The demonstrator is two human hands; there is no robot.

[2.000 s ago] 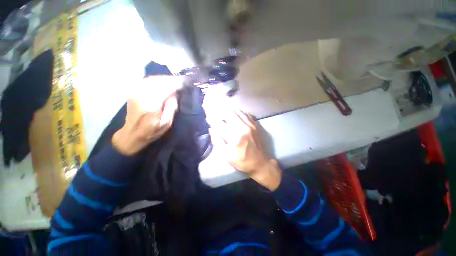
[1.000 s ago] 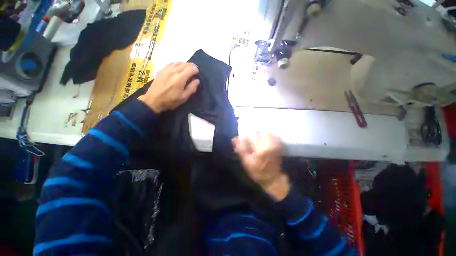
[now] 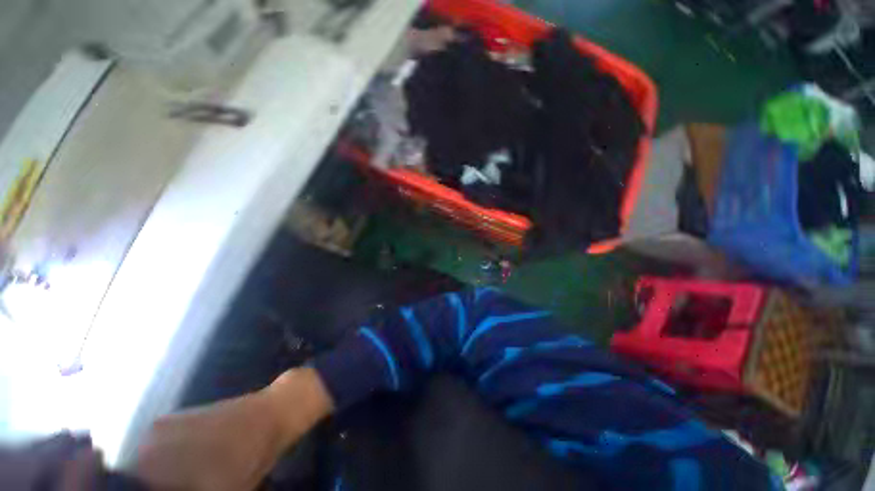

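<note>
My right hand point(image 3: 216, 436) is blurred at the lower left, at the front edge of the white sewing table point(image 3: 206, 221). Its fingers run toward a dark cloth point(image 3: 53, 465) at the bottom left corner; whether they grip it cannot be told. My left hand is out of the picture. The thread snips point(image 3: 211, 113) lie on the machine bed, blurred. Bright lamp glare covers the left edge, and the needle area cannot be made out.
A red-orange basket point(image 3: 461, 199) holding black and grey pieces stands right of the table on the green floor. Further right are a cardboard box point(image 3: 660, 182), a blue basket point(image 3: 753, 206) with green and black pieces, and a red stool-like object point(image 3: 691, 331).
The view has swung right toward the baskets. The left hand and the black piece it was on have left the picture. The right hand now shows at the lower left.
</note>
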